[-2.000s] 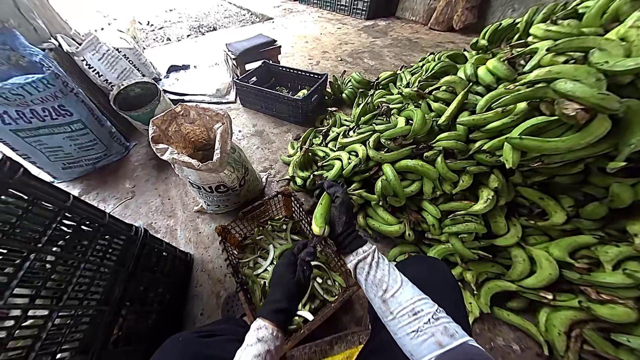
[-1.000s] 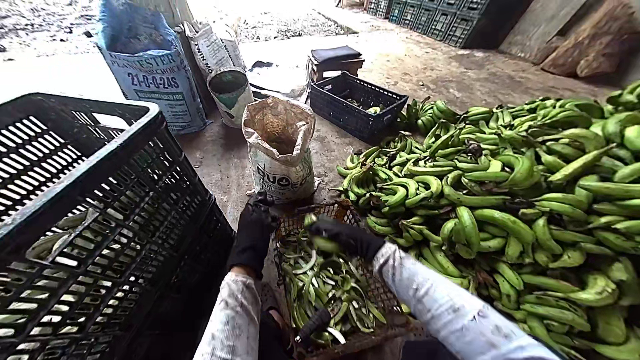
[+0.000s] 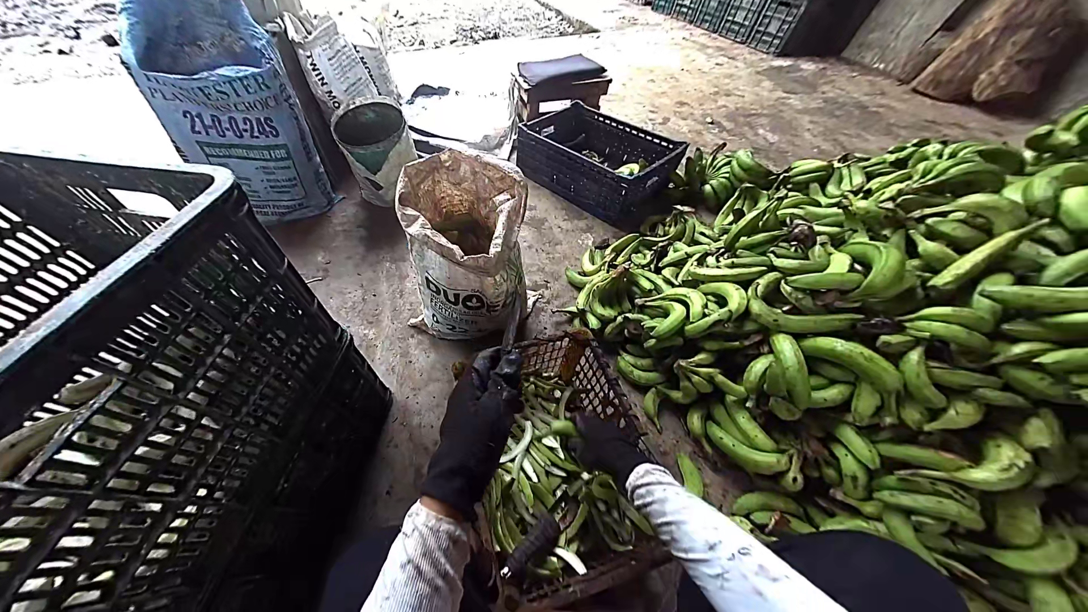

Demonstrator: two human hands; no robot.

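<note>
A black glove covers my left hand (image 3: 478,425), which is closed on a knife (image 3: 515,319) with its narrow blade pointing up in front of the paper sack (image 3: 463,255). My gloved right hand (image 3: 602,444) grips a green plantain (image 3: 563,427), mostly hidden by the fingers. Both hands are over a plastic crate (image 3: 608,382) of green peel strips (image 3: 527,484). A dark, wrapped handle-like object (image 3: 537,542) lies on the peels near the crate's front. To the right spreads a large heap of green plantains (image 3: 790,323).
Tall black crates (image 3: 255,365) stand close on my left. Beyond the paper sack are a bucket (image 3: 374,153), a blue fertilizer sack (image 3: 229,119), a dark crate (image 3: 595,170) and a small stool (image 3: 561,81). More crates (image 3: 739,21) stand farther back.
The view has swung noticeably toward the left crates. The plantain in my right hand was held upright two seconds ago and is now low over the peels. A knife blade now shows at my left hand.
</note>
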